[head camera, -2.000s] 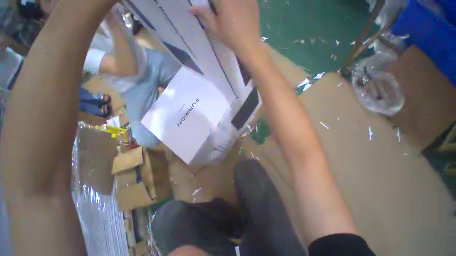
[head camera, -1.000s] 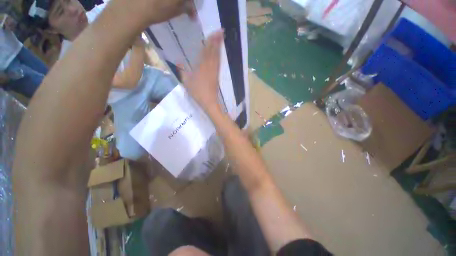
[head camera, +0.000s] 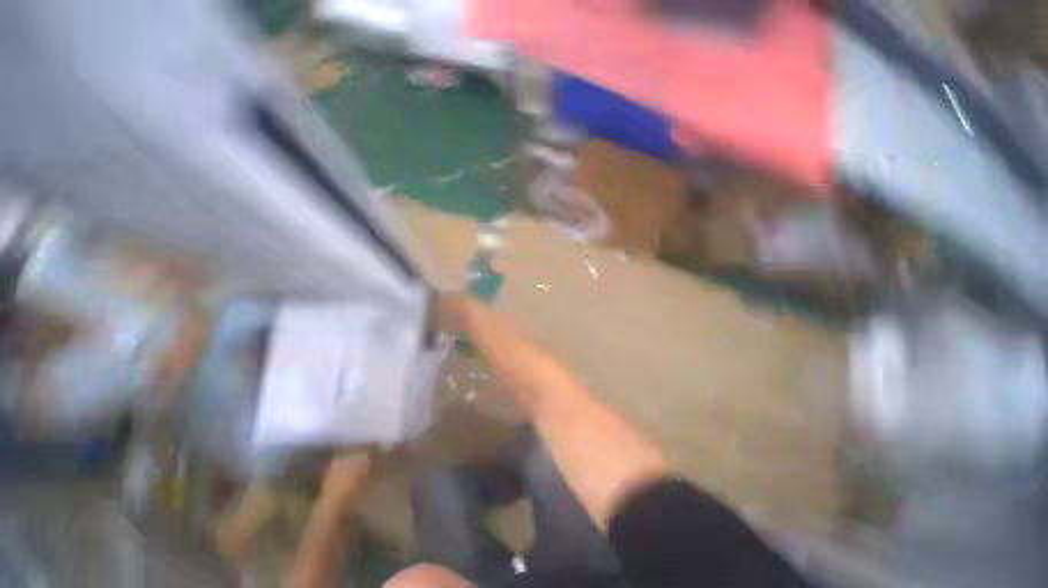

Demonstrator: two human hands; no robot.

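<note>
The view is strongly blurred. A large printed carton [head camera: 184, 149], white with a dark band, slants across the upper left. Its white end flap [head camera: 328, 373] hangs at the lower end, with faint lettering. My right hand [head camera: 456, 308] is at the carton's lower right corner, its fingers partly hidden behind the edge, and seems to hold it. My left hand [head camera: 348, 466] is small and blurred at the flap's lower edge. Its fingers are not clear, and I cannot tell whether it grips.
Brown cardboard sheets [head camera: 690, 356] cover the green floor [head camera: 420, 132], with white scraps. A red-topped table [head camera: 690, 80], a blue crate [head camera: 615, 113], a brown box [head camera: 632, 190] and clear film [head camera: 565, 201] lie beyond. A blurred person [head camera: 86, 345] is at the left.
The view has swung right. The carton now slants to the upper left. My left hand has come down from the carton's upper part to the flap's lower edge; my right hand is at the lower corner.
</note>
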